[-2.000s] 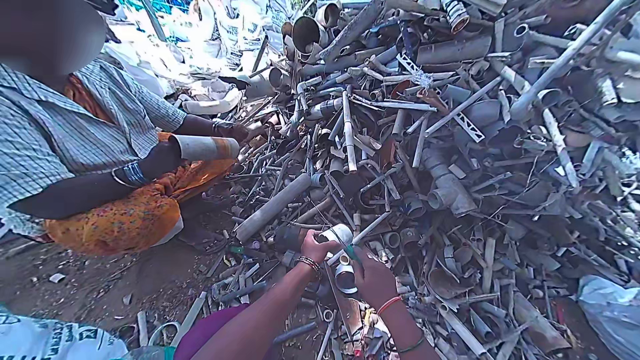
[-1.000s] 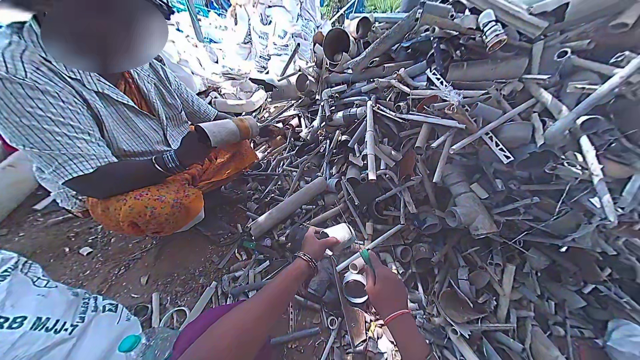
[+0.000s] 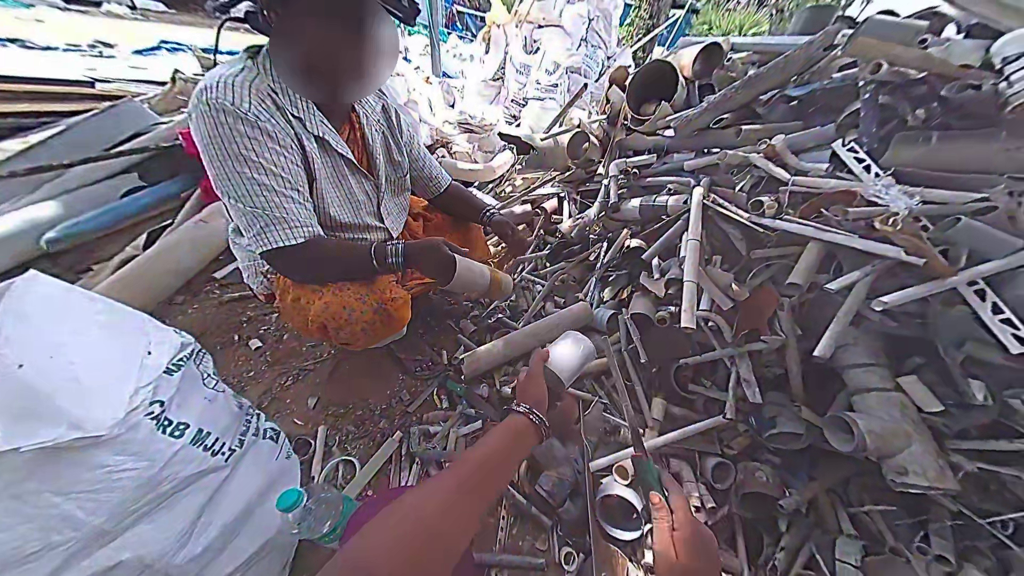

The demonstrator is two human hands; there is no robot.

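My left hand [image 3: 538, 388] is closed around a short white plastic pipe piece [image 3: 571, 357], held above the scrap heap. In my right hand [image 3: 680, 528] is the green handle [image 3: 648, 474] of a tool with a long, thin, dark blade [image 3: 622, 392] that points up and away; its exact kind cannot be told. A white pipe ring [image 3: 620, 512] lies just left of my right hand. Between my forearms a narrow upright metal edge [image 3: 590, 488] stands. A long grey pipe [image 3: 526, 340] rests on the heap beyond my left hand.
A heap of scrap plastic pipes [image 3: 800, 376] fills the right. A person [image 3: 320, 176] squats at the left, one hand on a pipe section [image 3: 478, 278]. Nearer are a white woven sack [image 3: 136, 432] and a clear plastic bottle [image 3: 324, 516]. Large pipes [image 3: 172, 260] lie behind.
My left hand has moved the white pipe piece away from the tool and the metal edge, where both hands were close together two seconds ago. The view has swung left.
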